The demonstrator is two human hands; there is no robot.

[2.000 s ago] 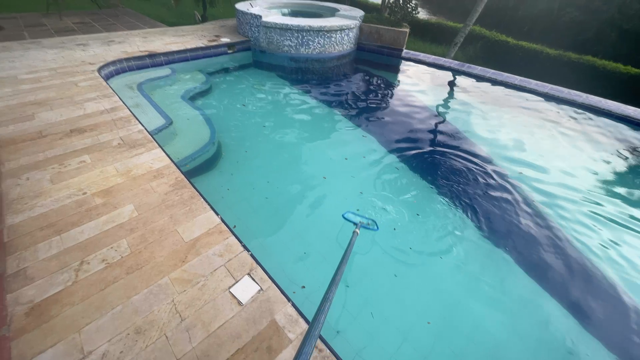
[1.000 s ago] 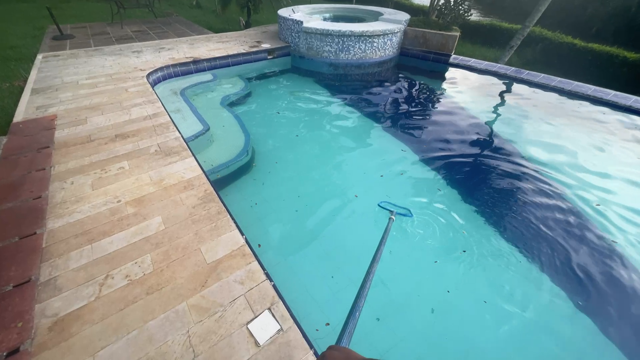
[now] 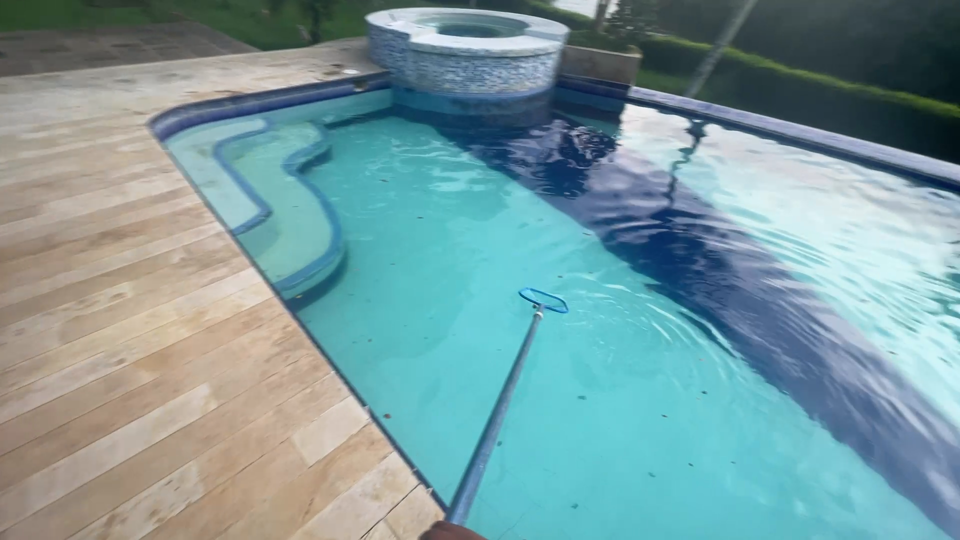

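Observation:
A blue pool skimmer net [image 3: 544, 300] on a long metal pole [image 3: 495, 420] reaches out over the swimming pool, its frame at the water's surface near the middle of the view. At the bottom edge, part of one hand [image 3: 451, 531] shows closed around the pole's near end. Which hand this is cannot be told from the small part in view. Small dark leaves or debris specks [image 3: 387, 415] dot the turquoise water around the pole.
Stone tile decking [image 3: 150, 337] runs along the left pool edge. Curved, blue-edged steps [image 3: 300, 217] lie underwater at the left. A round mosaic-tiled spa [image 3: 465, 67] stands at the far end, with a hedge [image 3: 810, 75] beyond the right rim.
The hand, out of view two seconds ago, shows at the bottom edge in the last two frames. Ripples spread to the right of the net. The view has shifted.

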